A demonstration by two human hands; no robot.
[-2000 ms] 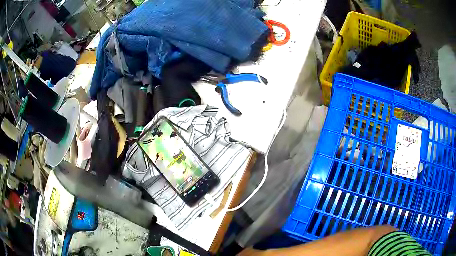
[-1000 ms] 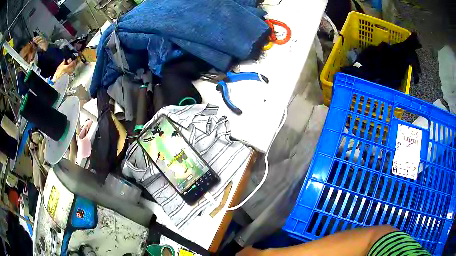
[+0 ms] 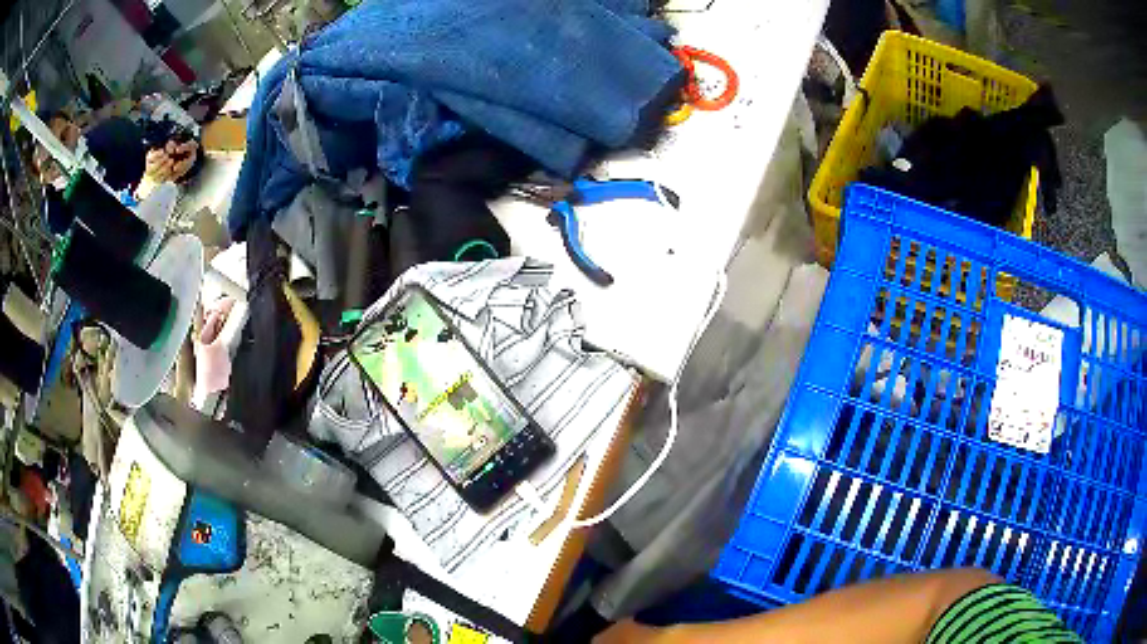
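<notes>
My right forearm, in a green-and-black striped sleeve, reaches in from the lower right across the front of the blue crate (image 3: 805, 440). Only the edge of my right hand (image 3: 619, 633) shows at the bottom edge; its fingers and anything in them are cut off. My left hand is out of the picture. The white, grimy overlock machine (image 3: 283, 572) with a blue stripe is at the lower left, its front cut off. A lit smartphone (image 3: 449, 396) lies on the striped cloth (image 3: 554, 359), with a white charging cable (image 3: 670, 434) running from it.
Blue-handled nippers (image 3: 581, 233), open, and orange loop handles (image 3: 714, 78) lie on the white table (image 3: 673, 277) beside denim (image 3: 503, 76). Dark thread cones (image 3: 113, 296) stand left. A yellow basket (image 3: 937, 61) holds dark cloth. Another person's hand (image 3: 172, 160) shows upper left.
The other person's hand at the upper left has shifted slightly, and dark cloth there looks different. The phone's picture has changed. My right forearm stays almost in the same place.
</notes>
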